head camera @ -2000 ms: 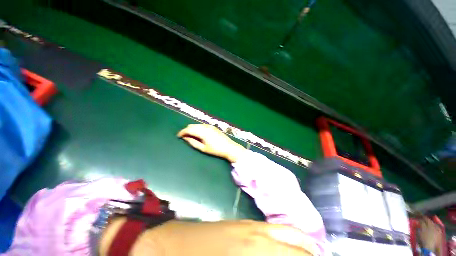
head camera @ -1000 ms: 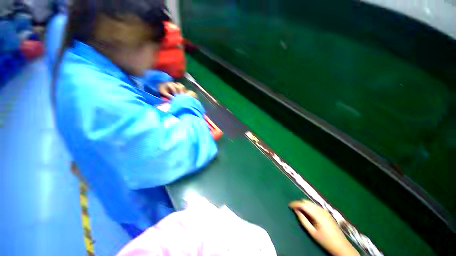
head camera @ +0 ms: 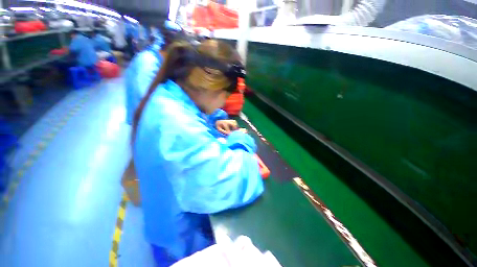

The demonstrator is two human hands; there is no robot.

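Neither of my hands is in the picture. Only a pale pink-white part of my smock point(head camera: 233, 254) shows at the bottom edge. The glossy dark green bench point(head camera: 282, 224) lies nearest in front of me, with a worn, chipped edge strip point(head camera: 327, 214) along its far side. A red frame point(head camera: 263, 167) lies on the bench by a coworker's arm, mostly hidden by the sleeve.
A coworker in a blue smock point(head camera: 199, 167) bends over the bench at left. A dark mat point(head camera: 274, 161) lies beside them. The green conveyor belt point(head camera: 314, 177) runs beyond the strip. Other people point(head camera: 82, 49) and a yellow-striped floor line point(head camera: 119, 229) show at left.
The view has swung left and up, from the bench to the coworker and the aisle. My hands and the grey-white stack have left the picture.
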